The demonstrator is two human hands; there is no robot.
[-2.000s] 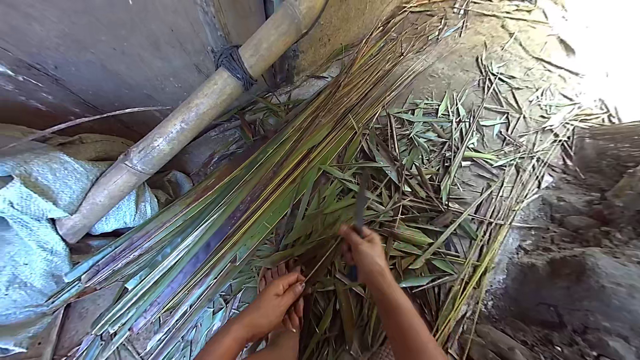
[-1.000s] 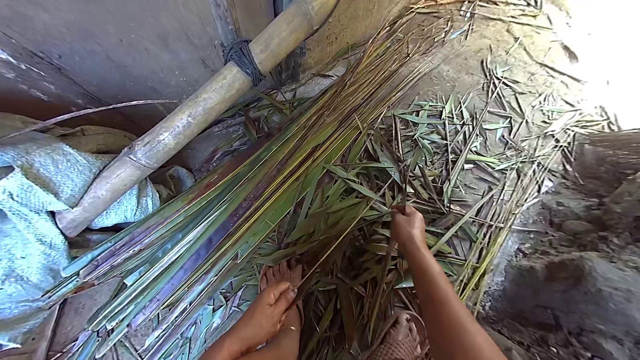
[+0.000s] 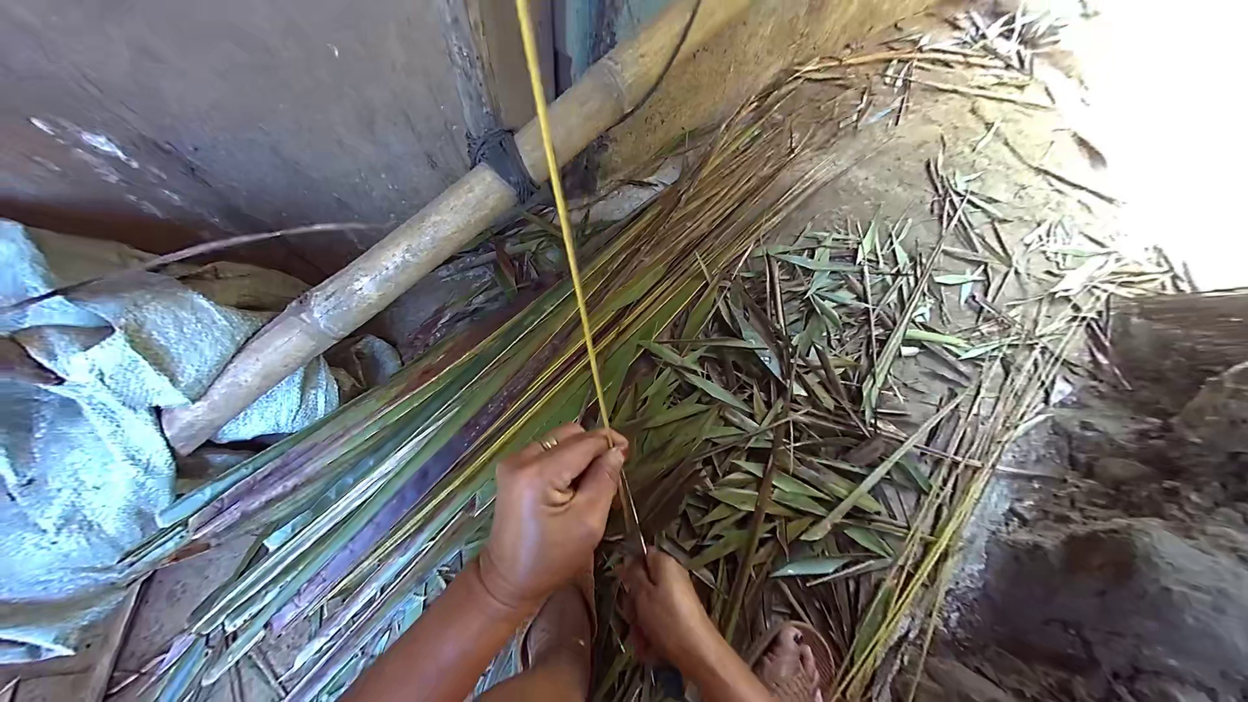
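My left hand, with a ring on one finger, pinches a long thin yellow leaf rib that rises past the top of the view. My right hand is closed lower down, near my feet, with a thin blade-like edge running up from it toward my left hand; a dark handle seems to show below the fist. Beside my left hand lies a large bundle of long split palm leaves, green, purple and yellow, slanting across the ground. Short cut leaf pieces are heaped right of my hands.
A bamboo pole, bound with dark cord, leans along the wall on the left. Pale woven sacks lie at the far left. Thin stripped ribs and rocks are on the right. My sandaled foot is at the bottom edge.
My left hand has risen from beside my foot and holds the yellow rib upright. My right hand has come down and left from over the leaf pieces, closer to my left hand.
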